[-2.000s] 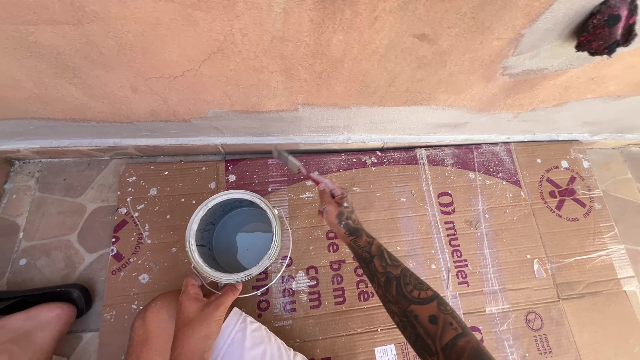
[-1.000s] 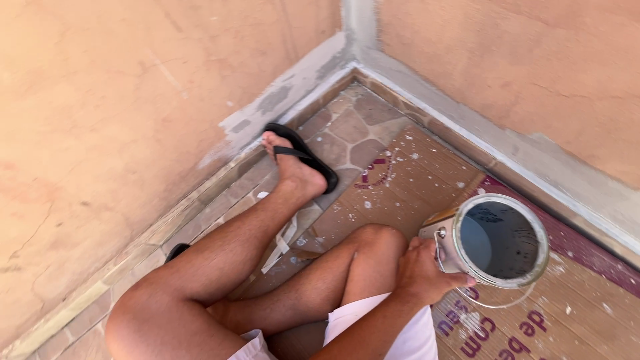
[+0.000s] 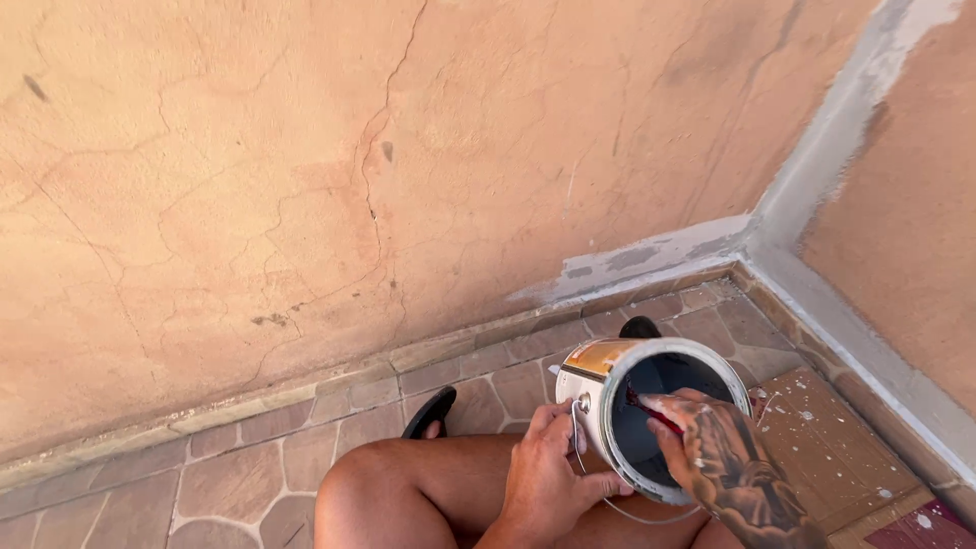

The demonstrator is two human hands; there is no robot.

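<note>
My left hand (image 3: pixel 545 473) grips the side and lower rim of a metal paint can (image 3: pixel 602 358), which is tilted above my legs. Grey paint lies inside it, and its wire bail (image 3: pixel 648 521) hangs down. My tattooed right hand (image 3: pixel 698 427) is over the can's mouth, closed on the red handle of a paintbrush (image 3: pixel 665 419). The brush's far end reaches into the can; its bristles are hidden. Ahead, the orange wall (image 3: pixel 457 168) has long cracks, and grey-white paint (image 3: pixel 633 255) covers its foot near the corner.
Stone-patterned tiles (image 3: pixel 236 476) run along a low skirting (image 3: pixel 412 354). Paint-spattered cardboard (image 3: pixel 831 450) lies at the right, beside the other wall (image 3: pixel 907 244). My bare legs (image 3: pixel 427 488) are crossed below, with black flip-flops (image 3: pixel 431 412) near the wall.
The view has swung left to the corner and adjoining wall. My right hand, earlier holding the brush out over the cardboard, is now at the can's mouth. The can is still in my left hand.
</note>
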